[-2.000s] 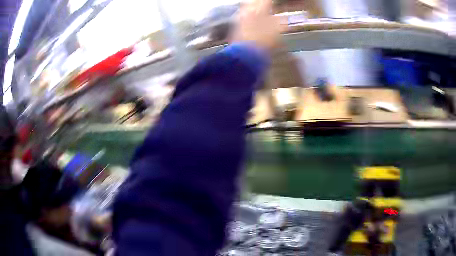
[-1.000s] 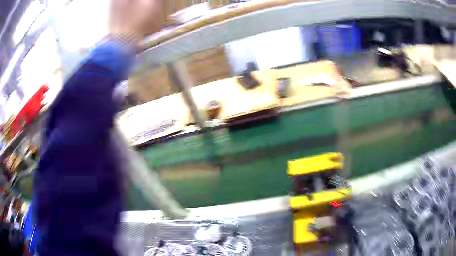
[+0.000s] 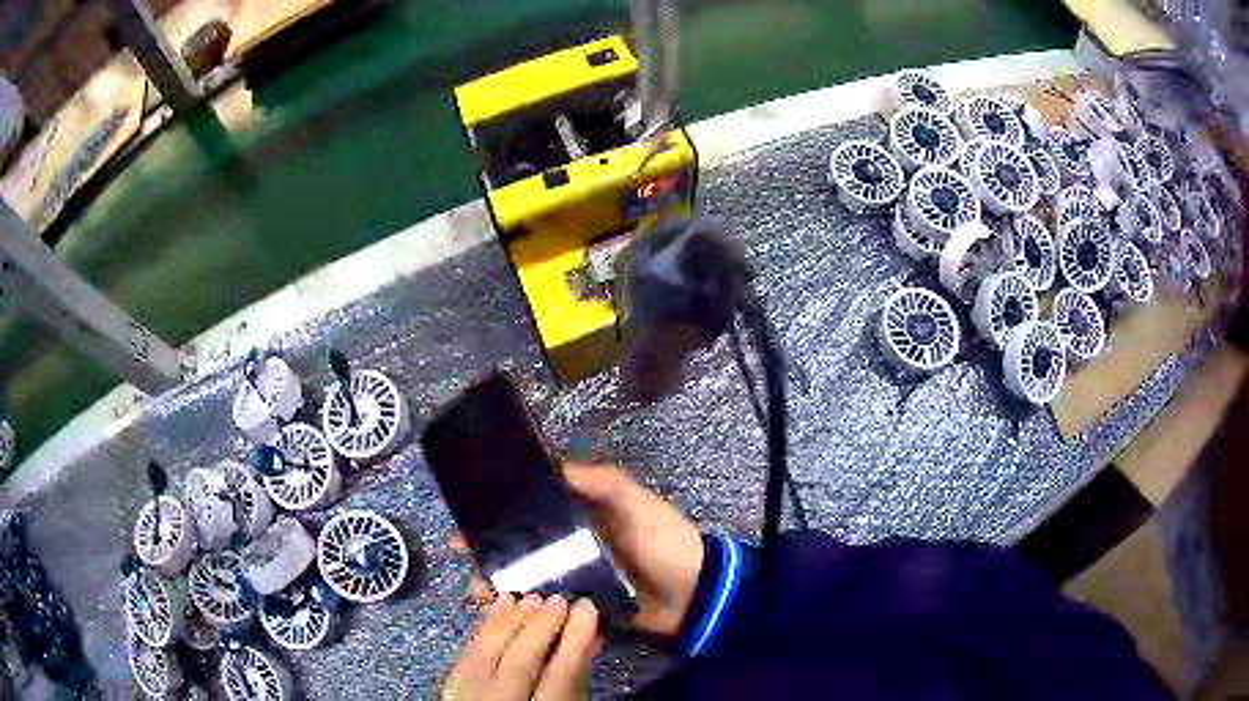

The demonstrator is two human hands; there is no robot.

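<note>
A black smartphone [image 3: 507, 479] is tilted over the silver bench, with a bright strip at its lower end. My right hand [image 3: 644, 541], bare with a dark blue cuff, holds it from the right and beneath; fingertips show at its left edge. My left hand [image 3: 527, 651] is cut off by the bottom edge. Its fingers lie close together over the phone's lower end; the thumb is hidden, so its grip cannot be told. A blurred black electric screwdriver [image 3: 678, 295] hangs upright just beyond the phone, with its cord curving down beside it.
The yellow screw feeder [image 3: 548, 226] with red digits stands behind the screwdriver. White slotted fan housings lie left [image 3: 363, 555] and in a larger heap right [image 3: 921, 329], partly on a cardboard sheet [image 3: 1130, 363]. Beyond the bench's pale edge is a green conveyor belt [image 3: 329, 151].
The view has swung down to the bench. The raised blue-sleeved arm is gone from the left and centre. Both hands are now low at the front, at the phone, which was not visible before.
</note>
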